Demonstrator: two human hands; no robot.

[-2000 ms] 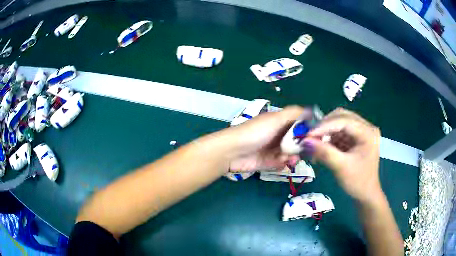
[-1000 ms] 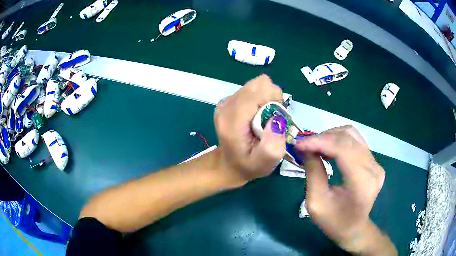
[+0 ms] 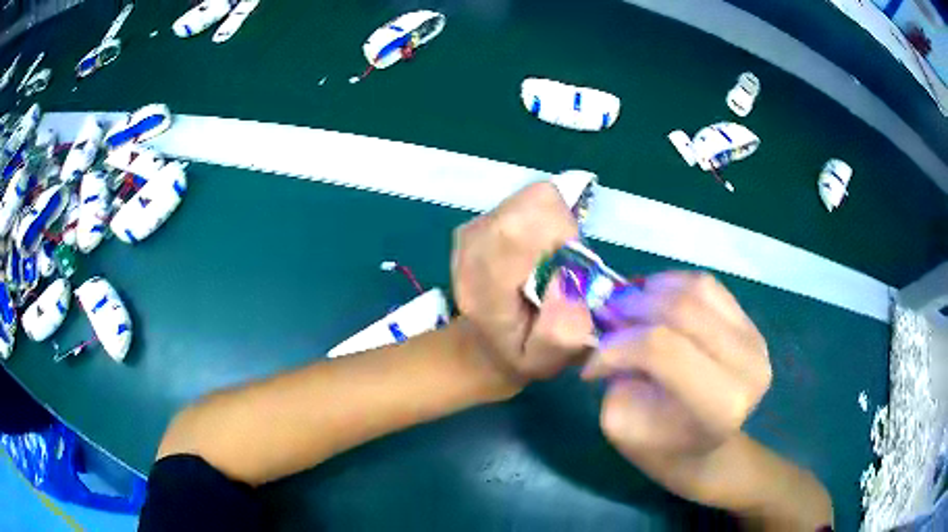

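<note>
My left hand [image 3: 525, 286] is closed around a white car body shell [image 3: 538, 278], with its open underside and a green circuit board facing up near my thumb. A blue or purple glow shows inside it and on my fingertips. My right hand [image 3: 681, 364] is at the shell's right end, its fingers bent together and blurred. A bit of red wire shows between the hands. Whether the right fingers grip a wire or plug is hidden. Another white shell [image 3: 411, 322] lies beside my left forearm, with a red wire and white plug behind it.
A heap of white-and-blue shells [image 3: 88, 203] lies at left. More shells [image 3: 570, 105] stand along the far side of the green belt, past the pale strip [image 3: 343, 156]. One shell [image 3: 578, 192] lies behind my left hand. Small white parts [image 3: 904, 416] are heaped at the right edge.
My hands have turned the held shell so its underside faces up. The glow has appeared since the last frame. My right fingers have closed in towards the shell. The view has shifted slightly.
</note>
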